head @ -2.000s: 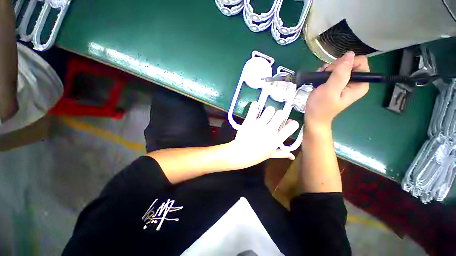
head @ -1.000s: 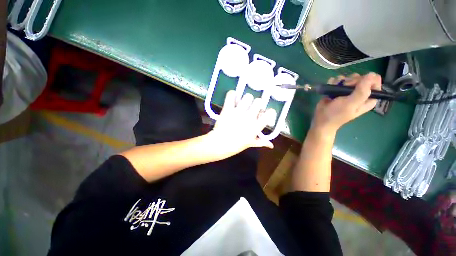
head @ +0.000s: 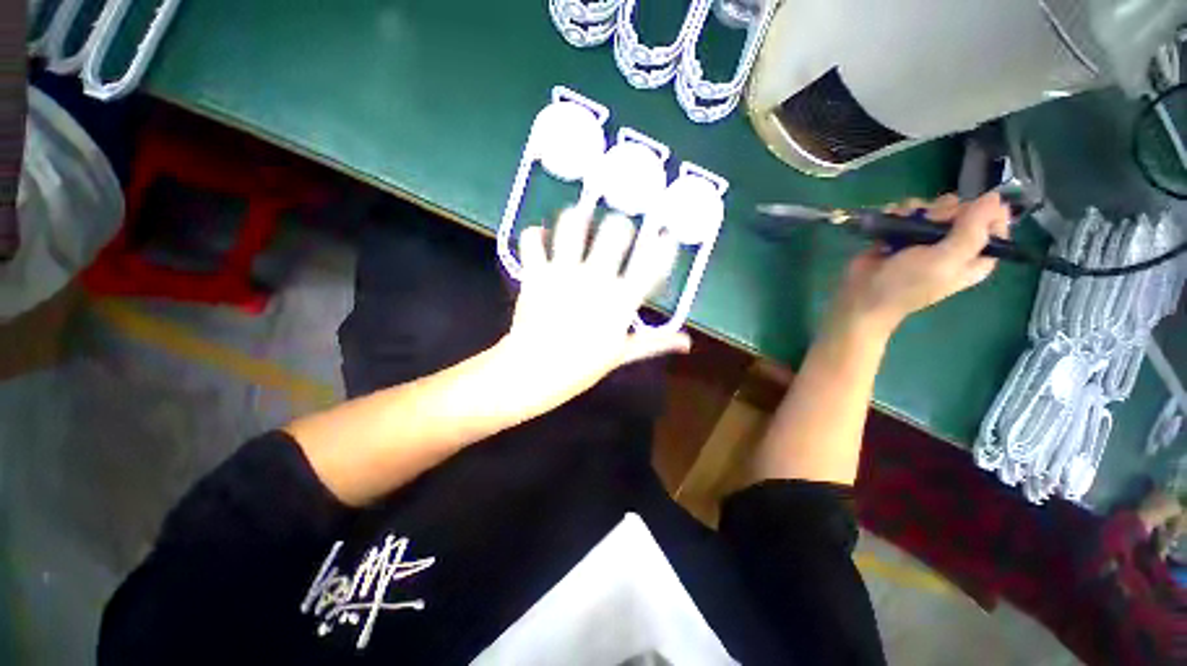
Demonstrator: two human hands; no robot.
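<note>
Three white loop-shaped units [head: 634, 177] lie side by side on the green bench near its front edge, their round discs at the far ends. My left hand [head: 586, 289] lies flat over their near parts with the fingers spread, hiding much of the loops. My right hand [head: 933, 260] holds the black soldering iron [head: 898, 230]. The iron points left, its tip right of the rightmost disc and apart from it.
A large off-white cylinder [head: 931, 72] with a dark grille stands at the upper right. Stacked white loops [head: 713, 98] lie left of it. Bundled white loops [head: 1052, 414] lie at the right. A red stool [head: 195, 241] is below the bench at left. A patterned sleeve [head: 1041, 559] shows at lower right.
The units and my left hand have shifted left in view. The iron's tip was on the left disc, then at the right disc, and is now off the discs to the right.
</note>
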